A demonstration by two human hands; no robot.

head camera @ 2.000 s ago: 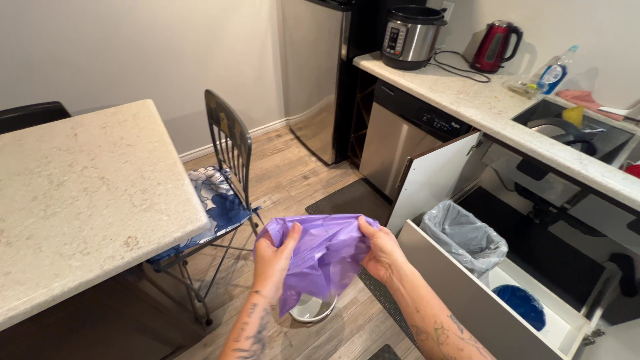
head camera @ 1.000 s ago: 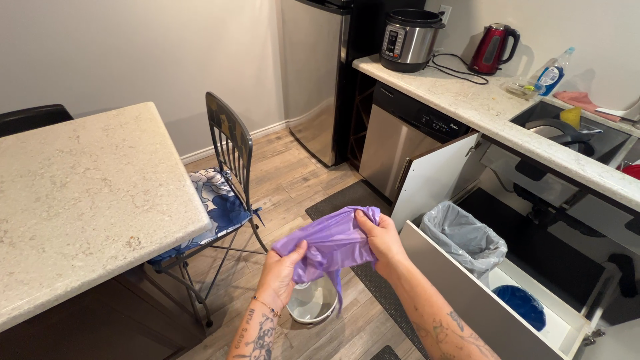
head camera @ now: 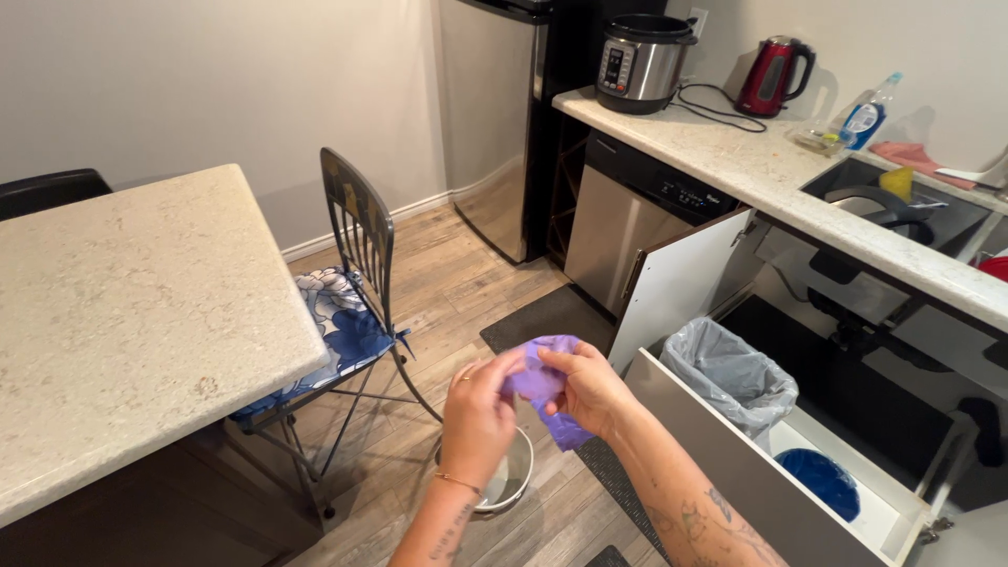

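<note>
Both bare hands are in front of me, low in the middle of the view. A thin purple plastic bag (head camera: 564,425) is bunched up between them, one end hanging down. My right hand (head camera: 592,387) grips it with thumb and fingers. My left hand (head camera: 482,409) is against the bag's left side, blurred, and whether its fingers hold the plastic cannot be told. Below the left wrist a white round bin (head camera: 521,471) stands on the floor, partly hidden by that hand and forearm. To the right, a bin with a grey liner (head camera: 728,370) sits in the pulled-out drawer.
A stone-patterned table (head camera: 157,315) is at left beside a metal chair (head camera: 358,236) with a floral cushion. A cabinet door (head camera: 681,283) stands open near the dishwasher (head camera: 622,228). The drawer (head camera: 740,472) juts out and holds a blue round item (head camera: 817,482). Dark mats (head camera: 551,315) lie on the floor.
The purple bag was spread wider between both hands and is now gathered smaller. My hands have come closer together, and the left has turned with its back toward me.
</note>
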